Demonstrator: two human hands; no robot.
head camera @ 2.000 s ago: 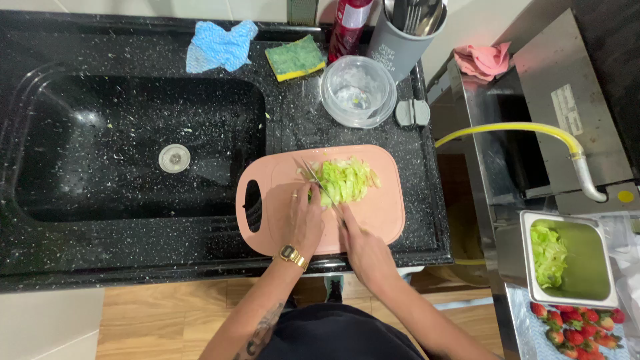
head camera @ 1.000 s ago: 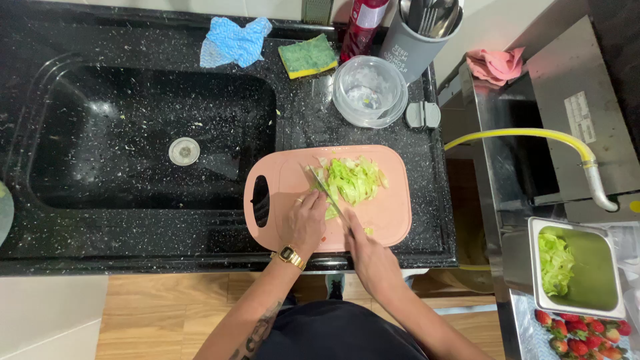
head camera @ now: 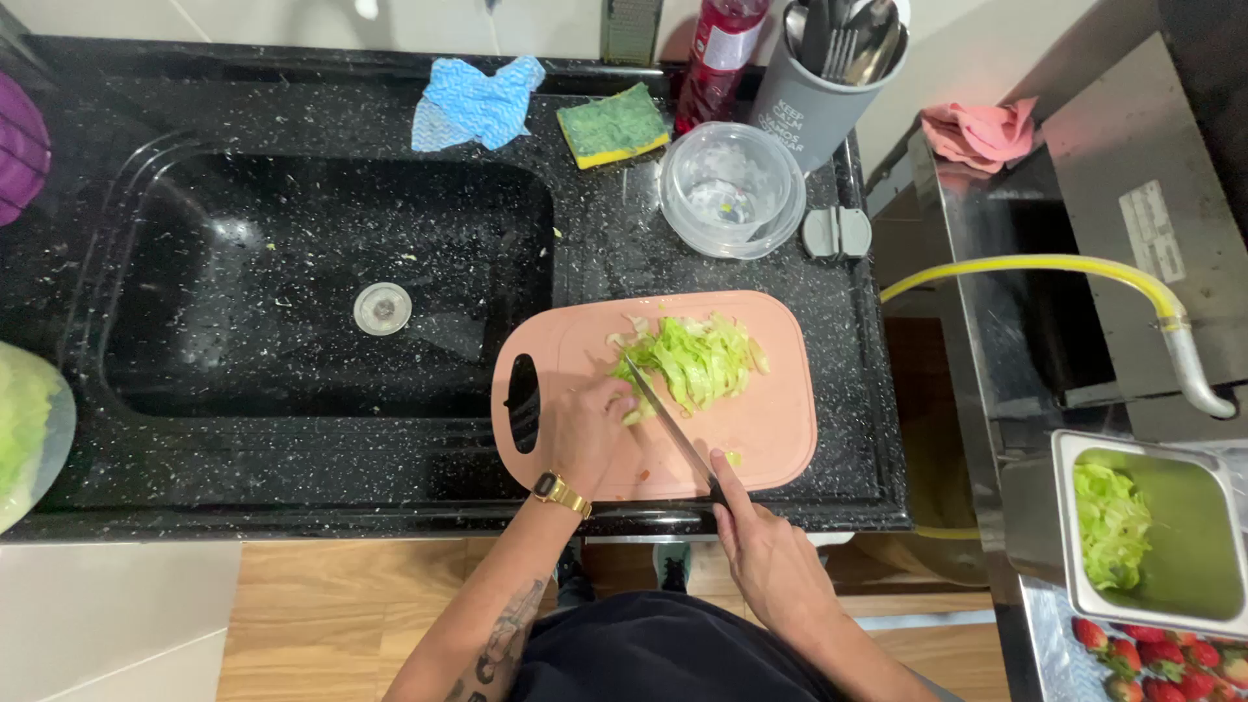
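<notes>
A pink cutting board lies on the black speckled counter, with a pile of shredded lettuce on its upper middle. My right hand grips the dark handle of a kitchen knife; its blade slants up and left across the board, the tip at the lettuce's left edge. On the board's left part rests my left hand, its fingertips bent beside small lettuce pieces near the blade. Whether those fingers pinch any lettuce cannot be told.
A black sink is at left. Behind the board are a blue cloth, a sponge, clear plastic containers and a grey cutlery holder. At right, a metal container holds lettuce, near strawberries.
The knife and my right hand have moved down and right relative to the board, so the blade shows more fully. The view has shifted a little, with more of a lettuce bowl showing at far left.
</notes>
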